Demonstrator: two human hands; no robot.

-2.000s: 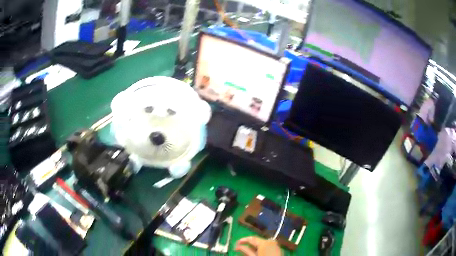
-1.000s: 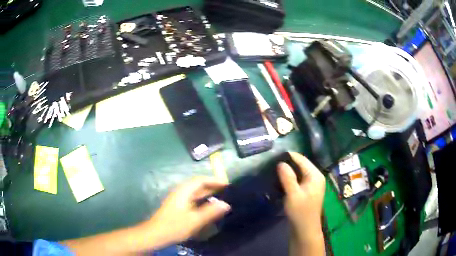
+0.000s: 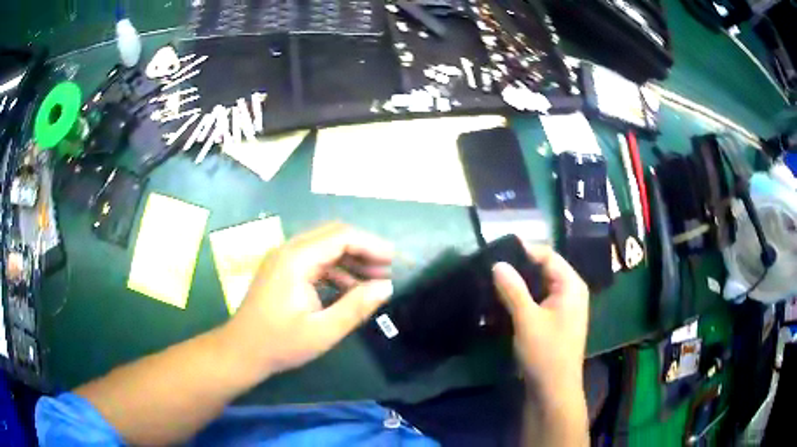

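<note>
A dark handset (image 3: 450, 301) is held low over the bench in front of me, its outline blurred. My right hand (image 3: 552, 310) grips its right end, thumb on top. My left hand (image 3: 306, 292) is at its left end, fingers curled and blurred; whether it touches the handset is unclear. A small white label (image 3: 386, 326) shows on a dark surface at the left end. A black phone (image 3: 501, 175) with a faint logo lies behind, its lower part pale. Another dark phone (image 3: 585, 205) lies to its right.
Yellow-edged pads (image 3: 169, 251) and white paper (image 3: 384, 161) lie on the mat. A black parts tray (image 3: 341, 79) spans the back. White sticks (image 3: 214, 127) and a green ring (image 3: 58, 115) are left. A red tool (image 3: 640, 179), black device (image 3: 690, 201) and white fan (image 3: 765, 236) are right.
The view has swung from the monitors and fan to the bench centre, then further left. Both hands stay at the dark handset since the middle frame; a white label now shows near its left end.
</note>
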